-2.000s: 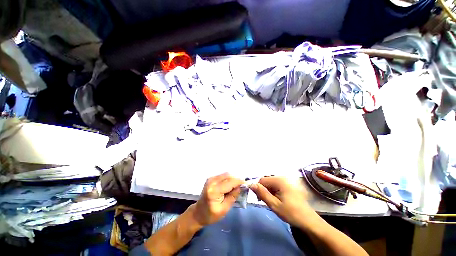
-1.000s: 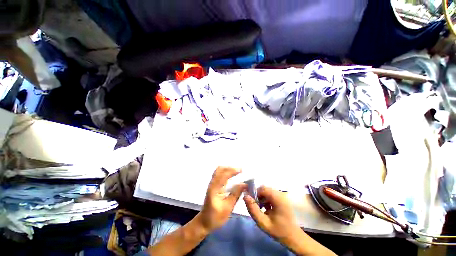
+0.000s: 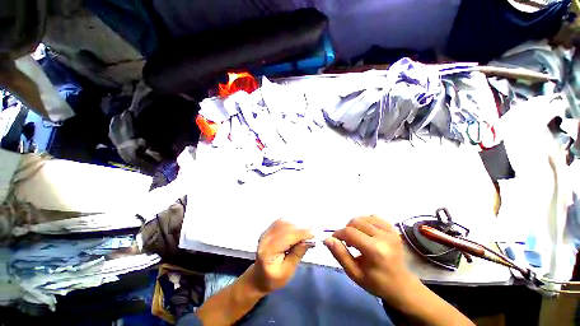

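Observation:
A small pale fabric strip [image 3: 320, 237] lies between my hands at the table's near edge; the bright glare hides most of its outline. My left hand [image 3: 278, 252] pinches its left end between thumb and fingers. My right hand [image 3: 369, 249] pinches its right end with thumb and forefinger. The iron [image 3: 439, 240], with a dark base and reddish-brown handle, rests on the table just right of my right hand. Neither hand touches the iron.
The white table [image 3: 216, 219] carries loose strips [image 3: 276, 167], a tied grey-blue bundle [image 3: 381, 105], red and teal scissors handles [image 3: 481, 134] and a black square [image 3: 497, 160]. An orange cloth [image 3: 238, 83] is at the far left corner. Stacked fabric [image 3: 82, 270] is at the left. Cords run right from the iron.
The grey-blue piece that stood up between my fingers a second ago is now held low and flat. My hands have moved slightly apart. The whole view has shifted a little; the iron remains on the table.

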